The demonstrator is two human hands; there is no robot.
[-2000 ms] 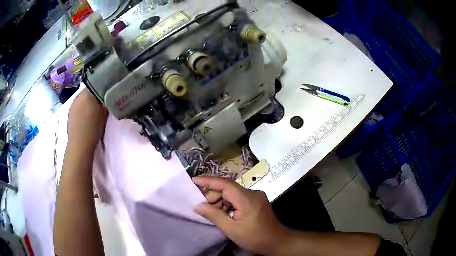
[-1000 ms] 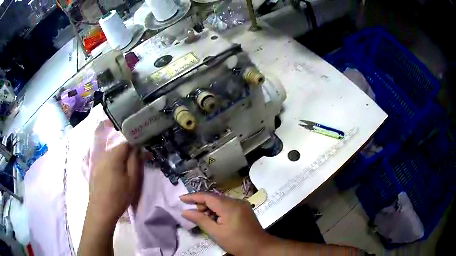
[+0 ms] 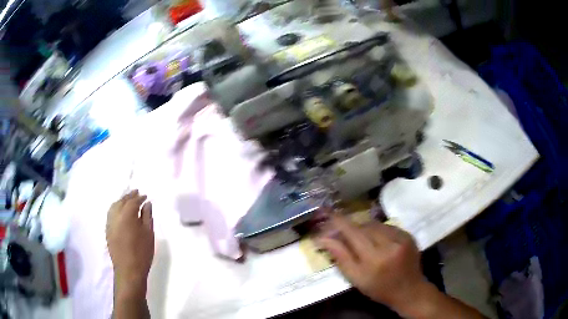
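The grey-white overlock machine (image 3: pixel 367 134) stands in the middle, blurred. Pale pink fabric (image 3: pixel 215 165) lies left of its needle area, with a bunched end hanging near the shiny cloth plate (image 3: pixel 274 209). My left hand (image 3: pixel 131 227) is over the pale fabric at the left; its grip cannot be made out. My right hand (image 3: pixel 373 249) is at the front right of the cloth plate, by the thread trimmings (image 3: pixel 324 218); blur hides whether its fingers hold anything. Thread snips (image 3: pixel 469 156) lie on the table at the right.
A purple item (image 3: pixel 156 78) and a red item (image 3: pixel 185 9) lie beyond the machine. A second machine with a round black wheel (image 3: pixel 20 258) is at the far left. Blue plastic crates (image 3: pixel 529 205) stand right of the table, one with pink fabric (image 3: pixel 523 290).
The view has shifted. My left hand has moved left, away from the machine. The fabric has moved off the cloth plate, exposing it, and my right hand is now by the trimmings.
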